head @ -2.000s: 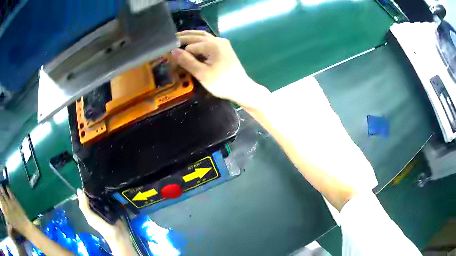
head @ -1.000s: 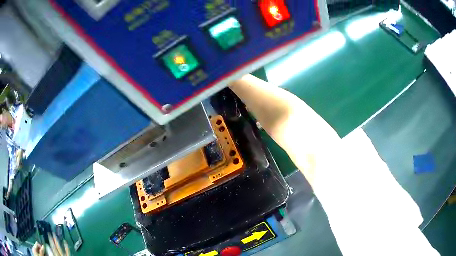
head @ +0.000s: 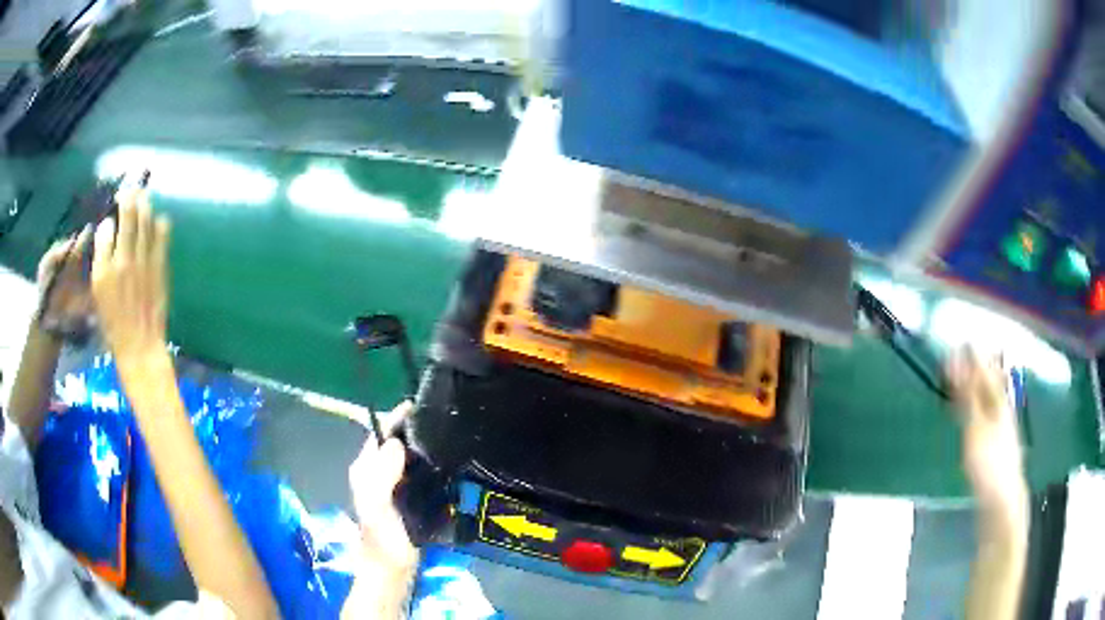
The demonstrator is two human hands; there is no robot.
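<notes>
My left hand (head: 385,491) is left of the press base, its fingertips closed on the near end of a thin dark phone middle frame (head: 381,329) that reaches over the green belt. My right hand (head: 988,406), blurred, is right of the press over the belt and holds another thin dark frame (head: 903,339), seen nearly edge-on. The orange fixture (head: 654,351) sits on the black-wrapped press base (head: 606,442), partly under the silver upper platen (head: 727,273). A gap shows between platen and fixture. Whether a frame lies in the fixture, I cannot tell.
Blue press housing (head: 751,133) is above, with the lit control panel (head: 1030,242) at right. The front button panel (head: 590,556) faces me. A co-worker's hands (head: 131,273) are at left over the belt (head: 267,267), near blue film (head: 248,484). A white strip (head: 865,557) lies right.
The view has swung left. My right hand has moved out from behind the press to its right side, with a frame now visible in it. My left hand has come back into view.
</notes>
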